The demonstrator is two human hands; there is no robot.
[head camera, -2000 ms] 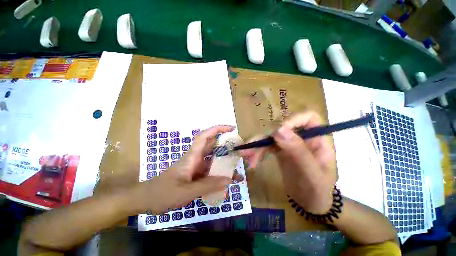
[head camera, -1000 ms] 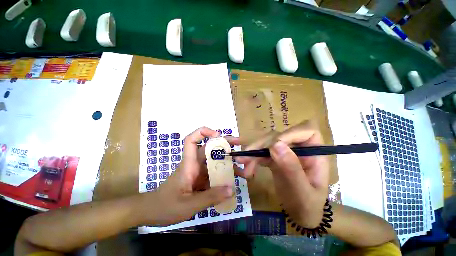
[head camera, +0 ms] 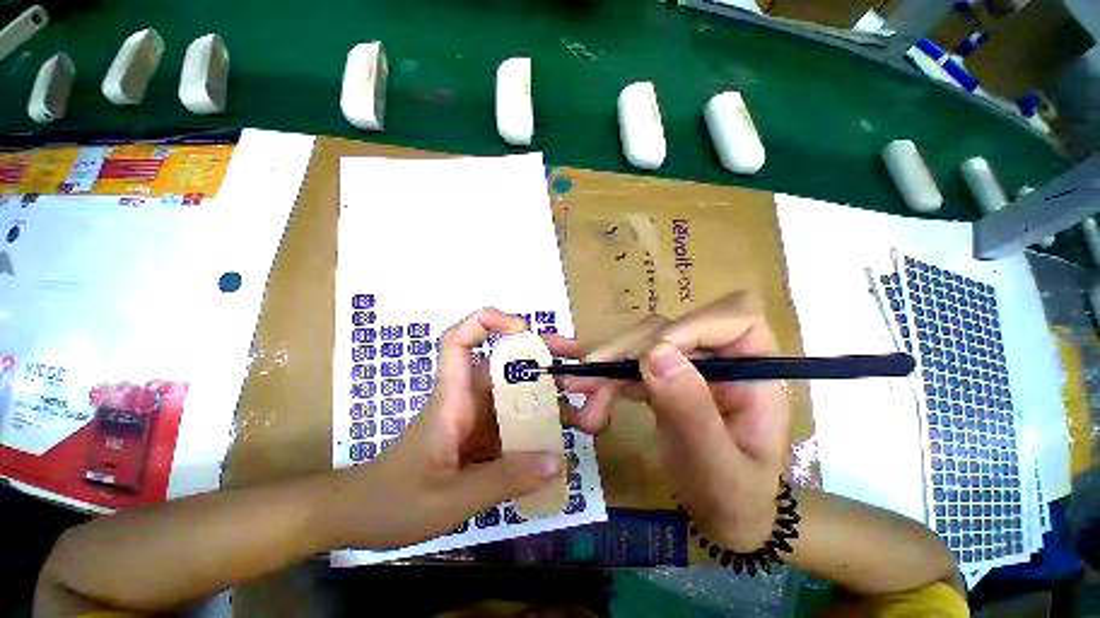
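My left hand (head camera: 440,465) holds a cream plastic housing (head camera: 527,425) upright over the sticker sheet, thumb across its lower part. A dark square sticker (head camera: 522,371) lies on the housing's upper end. My right hand (head camera: 712,423) holds black tweezers (head camera: 772,367) level, their tips at the sticker's right edge. Its fingers are close to the housing's right side. The white sticker sheet (head camera: 446,229) has rows of dark squares in its lower part and is bare above; my left hand and the housing hide part of it.
The green conveyor belt (head camera: 446,103) beyond carries several cream housings (head camera: 515,101). Brown cardboard (head camera: 676,260) lies under the sheet. Spare sticker sheets (head camera: 965,410) are stacked at right. A printed poster sheet (head camera: 121,290) lies at left. A grey metal bar (head camera: 1043,211) stands at upper right.
The housings on the belt have moved left. Since two seconds ago the housing in my left hand has turned upright, and the sticker lies straighter on it. The tweezers have swung level.
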